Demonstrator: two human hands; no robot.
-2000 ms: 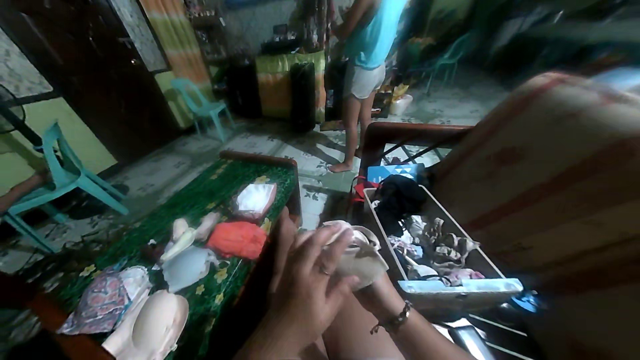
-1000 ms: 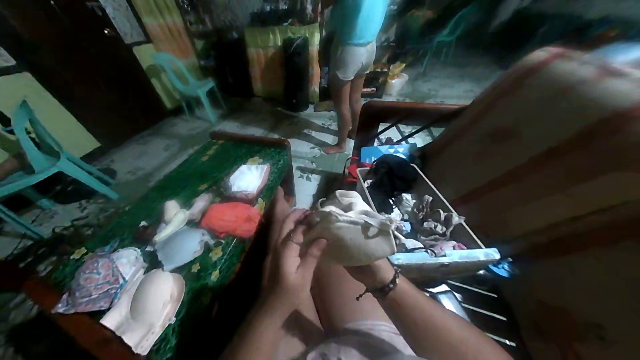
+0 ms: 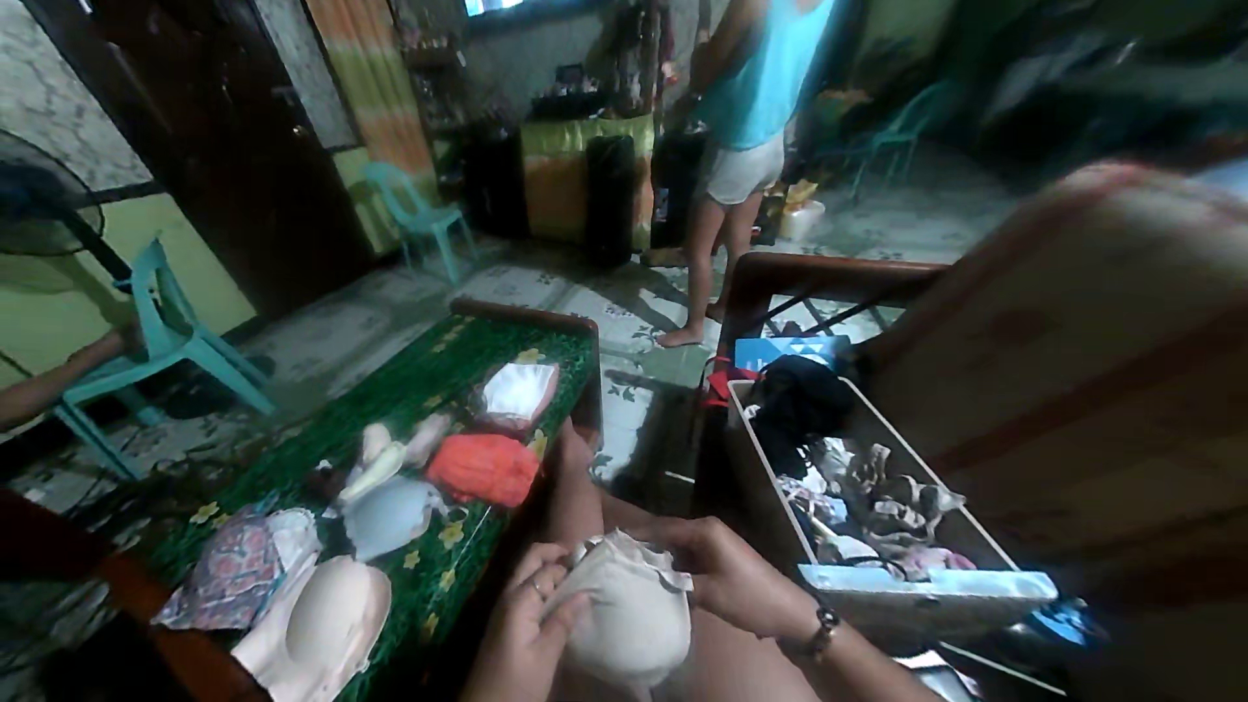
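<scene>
A folded cream-coloured bra (image 3: 629, 614) is held between both hands above my lap. My left hand (image 3: 531, 609) grips its left side, thumb across the front, with a ring on one finger. My right hand (image 3: 726, 565), wearing a bracelet at the wrist, holds its upper right edge. To the left, on a green patterned table cover (image 3: 458, 361), lie a beige bra (image 3: 331, 624), a floral bra (image 3: 234, 575), a pale blue cup-shaped garment (image 3: 390, 517), an orange-red cloth (image 3: 485, 468) and a folded white cloth (image 3: 520, 392). On the right, an open drawer-like box (image 3: 916, 600) holds crumpled underwear and black cloth (image 3: 799, 400).
A person (image 3: 741, 146) stands beyond the table, near a wooden armrest (image 3: 838, 268). Green plastic chairs (image 3: 185, 341) stand at the left and back. Another person's arm (image 3: 68, 380) shows at the left edge, below a fan (image 3: 44, 200). A draped striped cloth (image 3: 1102, 390) rises at the right.
The cream bra has been turned and folded into a more compact, rounded shape. My right hand has moved up from beneath it to its upper right edge.
</scene>
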